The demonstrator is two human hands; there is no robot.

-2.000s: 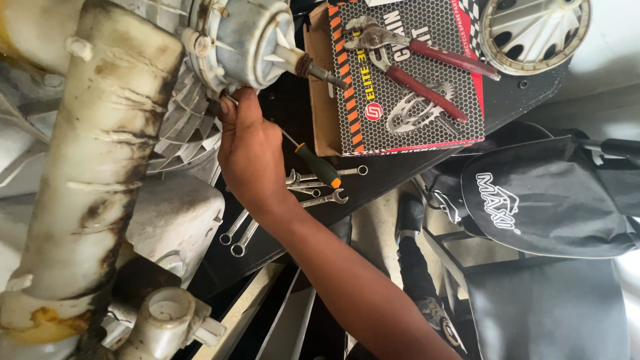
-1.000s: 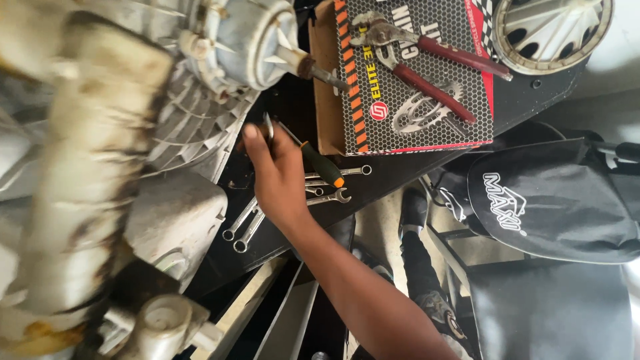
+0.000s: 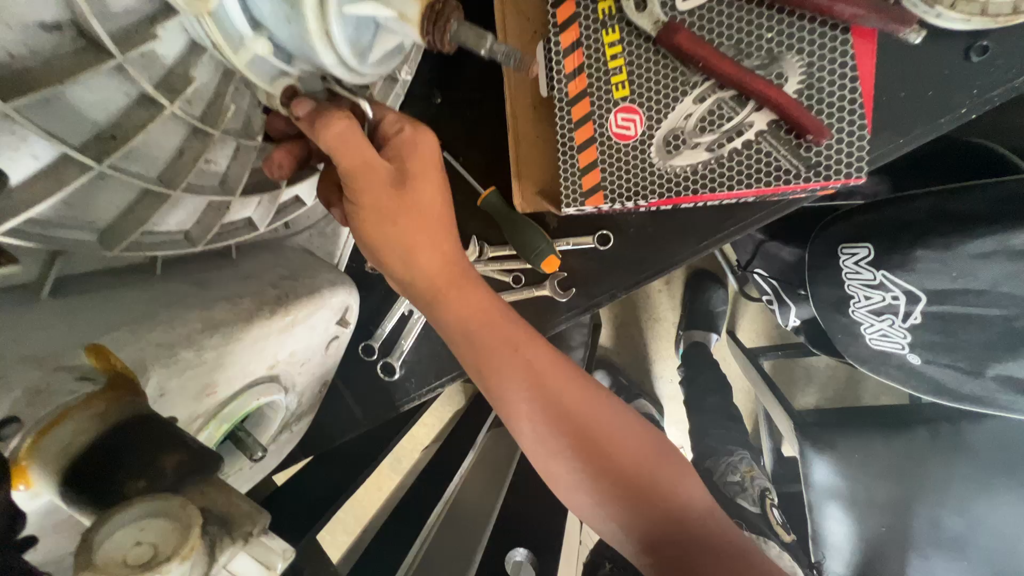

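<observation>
My right hand [image 3: 392, 184] reaches in from the lower right. Its fingers are closed around a small shiny metal tool [image 3: 364, 108], mostly hidden, at a bolt boss on the lower edge of the pale hub housing [image 3: 352, 40]. The housing sits on a ribbed, dirty white plastic tub [image 3: 128, 136], and a metal shaft [image 3: 488, 44] with a rusty collar sticks out of it. Beside my hand, a screwdriver with a dark green handle [image 3: 516, 228] lies across several combination wrenches [image 3: 536, 292] on the black surface. My left hand is not in view.
Pliers with red handles [image 3: 744, 80] lie on a printed cardboard box [image 3: 712, 168]. A round pale plastic part [image 3: 968, 12] shows at the top right. A grimy pump-like part [image 3: 144, 480] is at the lower left, a black bag [image 3: 944, 296] at the right.
A second ago my hand was lower, away from the hub; now its fingertips are at the housing's edge, near where they were two seconds ago. The view has moved closer.
</observation>
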